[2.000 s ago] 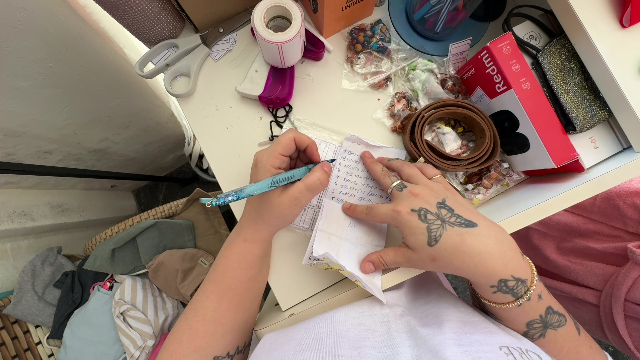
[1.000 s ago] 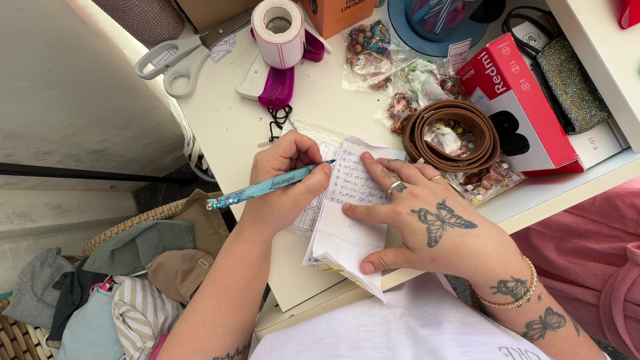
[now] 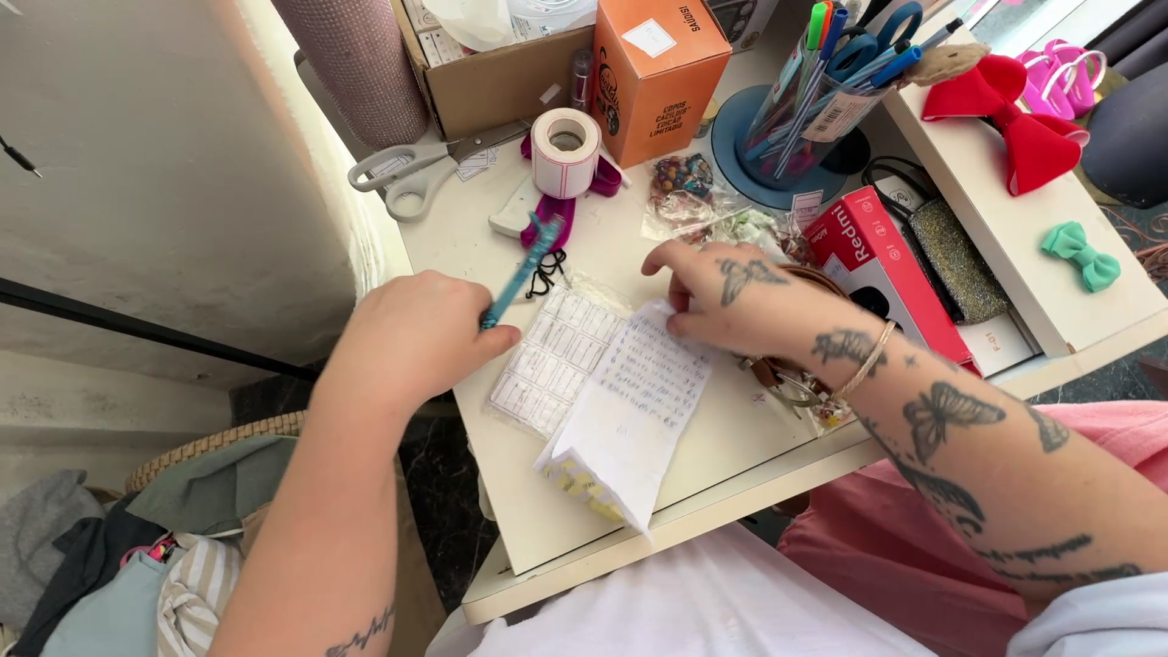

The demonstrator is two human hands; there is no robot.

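Observation:
My left hand (image 3: 401,338) is shut on a blue pen (image 3: 525,274), its upper end blurred and pointing up, off the paper. A folded sheet of handwritten paper (image 3: 634,411) lies near the desk's front edge, partly over a plastic-wrapped sheet of small labels (image 3: 561,351). My right hand (image 3: 730,292) is at the paper's upper right corner, fingers curled and thumb apart; whether it touches the paper is unclear. Under my right wrist, a coiled brown strap (image 3: 776,374) is mostly hidden. Bags of beads (image 3: 684,187) lie beyond my right hand.
Grey scissors (image 3: 415,178), a label roll (image 3: 566,155) and an orange box (image 3: 657,82) stand or lie further back. At right are a pen cup (image 3: 803,119), a red phone box (image 3: 885,274), and red (image 3: 1013,123) and green bows (image 3: 1081,255). A clothes basket (image 3: 214,447) sits lower left.
My left hand has lifted the pen away from the paper and moved left. My right hand has left its flat position on the sheet and moved up to its upper corner.

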